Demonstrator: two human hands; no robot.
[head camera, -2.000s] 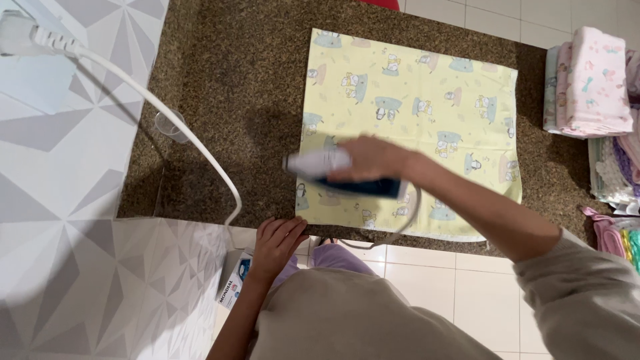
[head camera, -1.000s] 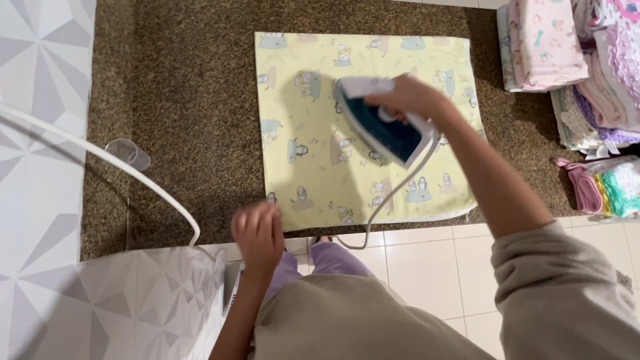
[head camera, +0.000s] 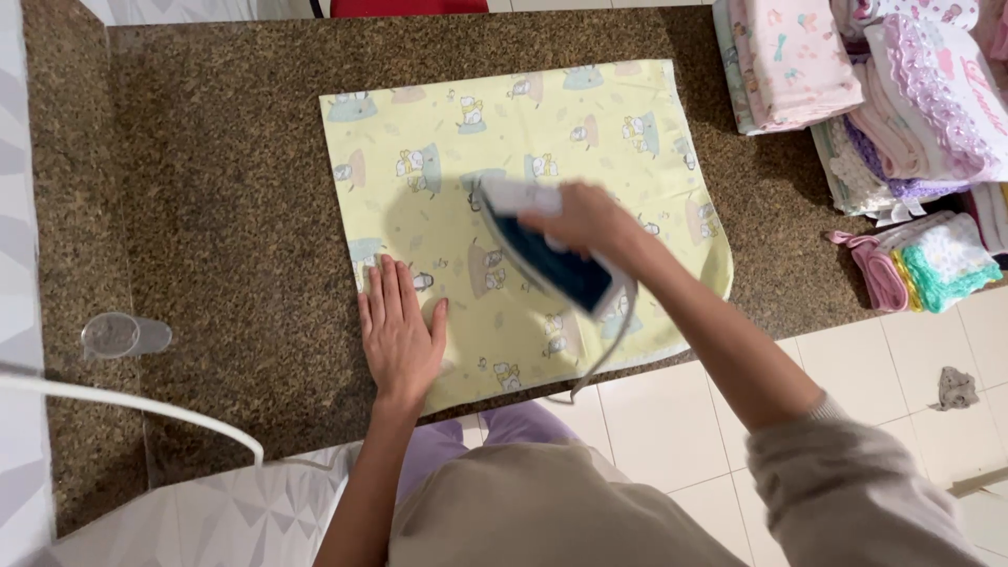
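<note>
A yellow cloth printed with small animals (head camera: 504, 134) lies spread on the speckled brown stone counter (head camera: 228, 197). My right hand (head camera: 587, 220) grips the handle of a blue and white clothes iron (head camera: 555, 260), which is over the middle of the cloth and slightly blurred. Its pale cord runs from the heel down past the counter's near edge. My left hand (head camera: 402, 327) rests palm down on the cloth's lower left edge, fingers spread a little, holding nothing. The cloth's lower right corner is rounded.
Folded pink cloths (head camera: 795, 63), a stack of lace-trimmed cloths (head camera: 929, 102) and small folded cloths with a green edge (head camera: 945, 260) sit at the right. A clear plastic cup (head camera: 122, 335) lies at the left. A thick white cable (head camera: 157, 408) crosses the lower left. Something red (head camera: 405, 6) shows beyond the counter.
My left hand has moved from the counter's near edge onto the cloth and flattened there. The iron stays in my right hand over the cloth. The view has shifted.
</note>
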